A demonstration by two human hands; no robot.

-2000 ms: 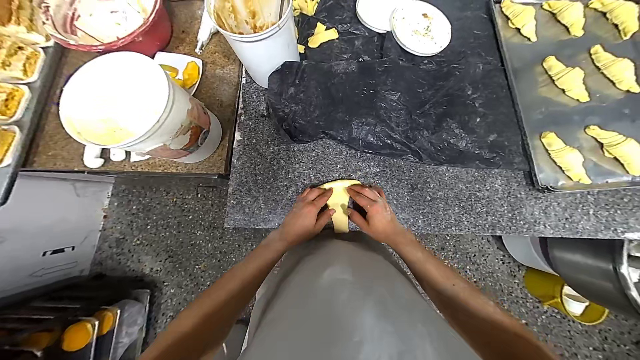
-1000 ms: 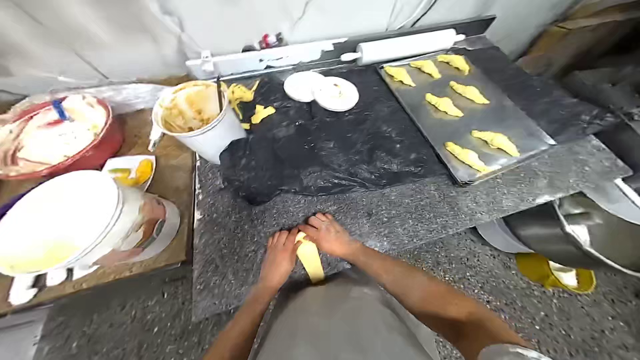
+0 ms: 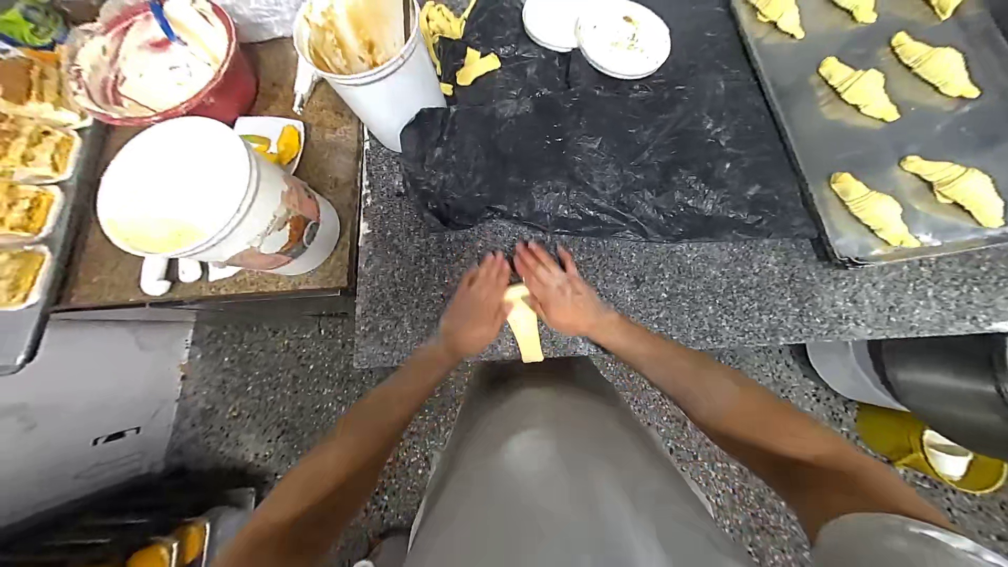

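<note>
A strip of yellow dough (image 3: pixel 526 324) lies on the speckled stone counter, its narrow lower end at the edge nearest my body. My left hand (image 3: pixel 477 303) is flat at the dough's left side, fingers stretched forward. On the other side, my right hand (image 3: pixel 557 291) touches or hovers over the dough's upper right edge, palm down with fingers spread. Neither hand grips anything. Between the hands the top of the dough is partly hidden. Shaped dough crescents (image 3: pixel 874 209) rest in rows on a metal baking tray (image 3: pixel 858 153) at the right.
Black plastic sheeting (image 3: pixel 614 165) covers the counter beyond my hands. Two stacks of white discs (image 3: pixel 624 39), dough scraps (image 3: pixel 476 67) and a white bucket (image 3: pixel 386 102) stand behind. At left are a lidded tub (image 3: pixel 177 189), a red bowl (image 3: pixel 236 83) and a small dish (image 3: pixel 260 126).
Both hands had their fingers on the dough strip a second ago; now they are flatter, with fingers extended forward at its sides. The view has swung noticeably between frames.
</note>
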